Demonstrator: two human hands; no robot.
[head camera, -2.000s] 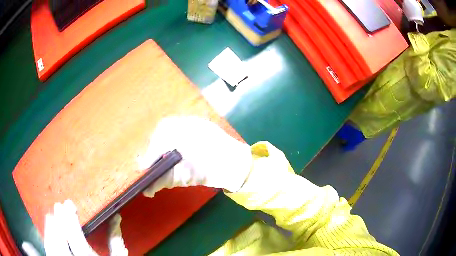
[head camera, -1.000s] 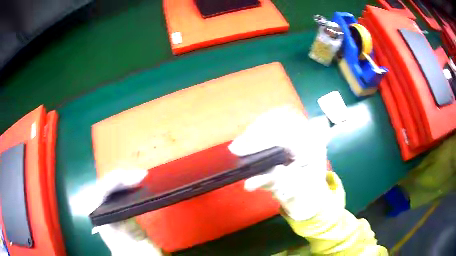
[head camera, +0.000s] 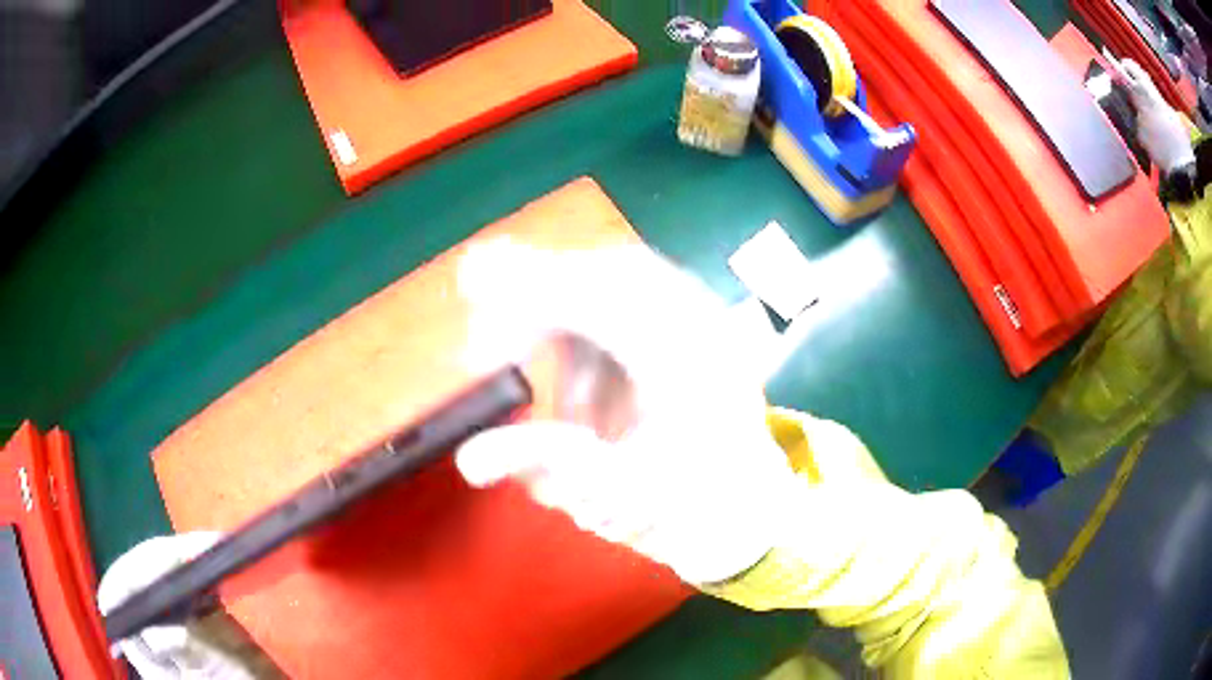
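A tablet (head camera: 332, 492) shows edge-on as a thin dark bar, tilted with its right end higher, held above an orange-red foam pad (head camera: 319, 359). My left hand (head camera: 180, 604), in a white glove, holds its lower left end. My right hand (head camera: 638, 412), in an overexposed white glove, is at its upper right end, with thumb and fingers around the corner; the exact finger contact is washed out. The tablet's faces are hardly visible.
A white wipe (head camera: 775, 272) lies right of the pad. Behind it stand a bottle (head camera: 719, 100) and a blue tape dispenser (head camera: 837, 146). Foam pads with tablets lie at the rear (head camera: 492, 80), right (head camera: 1063, 239) and left (head camera: 60, 558). Another person's gloved hand (head camera: 1154, 120) is at the far right.
The view has swung. The tablet has turned from a slightly tilted, broader view with part of a face showing to a steeper, thinner edge-on bar. Both hands stay on it.
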